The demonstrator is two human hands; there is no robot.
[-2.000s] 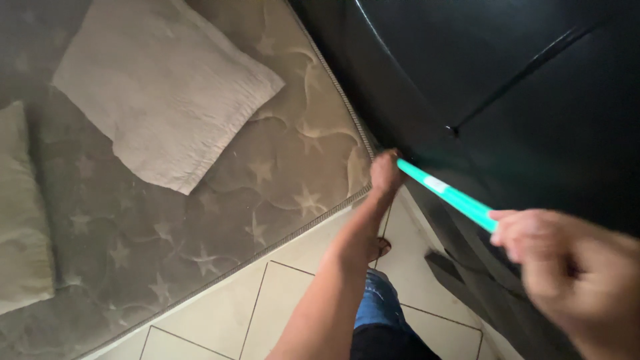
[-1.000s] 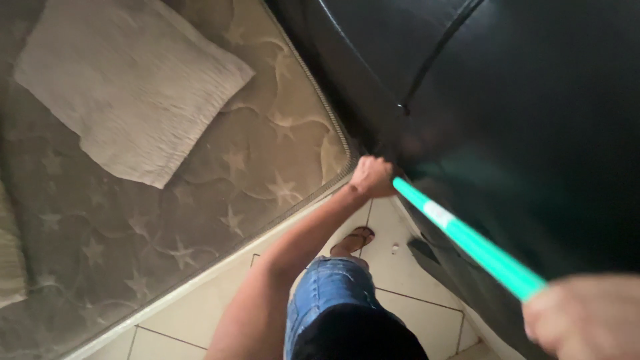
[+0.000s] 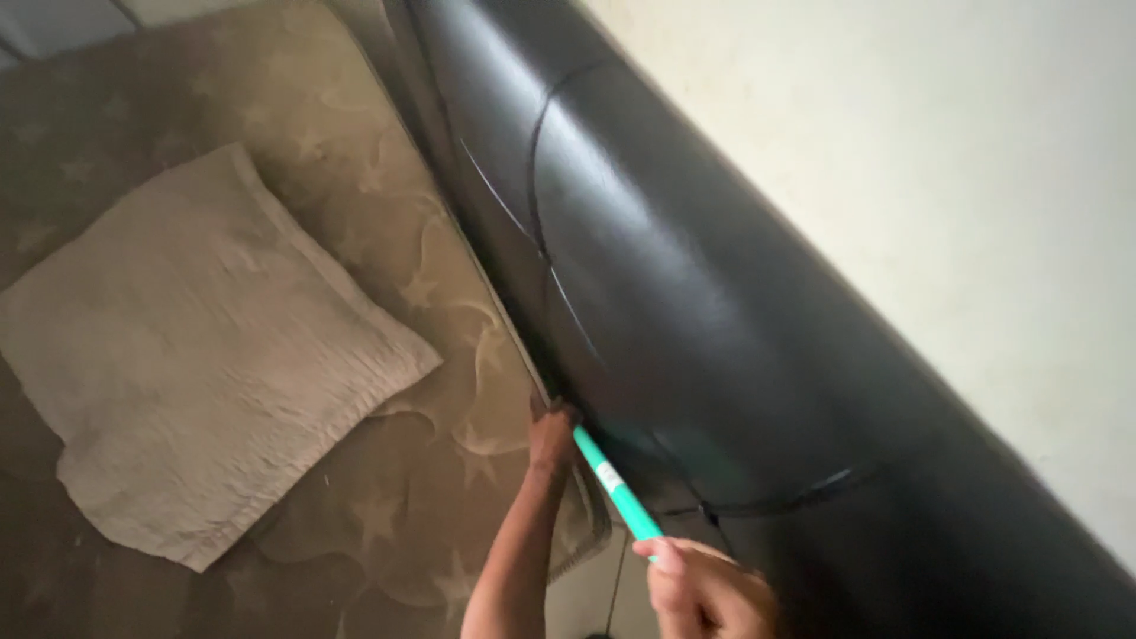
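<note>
A green pole point(image 3: 628, 506) with a pale label slants between my two hands. My left hand point(image 3: 552, 433) grips its far part, at the gap between the edge of the mattress point(image 3: 497, 426) and the black padded headboard point(image 3: 639, 293). My right hand point(image 3: 706, 586) is closed round the nearer part of the pole, low in the view. The pole's far end is hidden beyond my left hand, down in the gap.
A beige pillow point(image 3: 213, 355) lies on the star-patterned mattress at the left. A pale wall point(image 3: 932, 177) rises behind the headboard. Tiled floor point(image 3: 590, 586) shows below the mattress corner, and more tiles point(image 3: 75, 27) at the top left.
Both hands have moved with the pole along the gap, away from the mattress corner; my left hand was beside that corner before. The view has shifted to show the wall.
</note>
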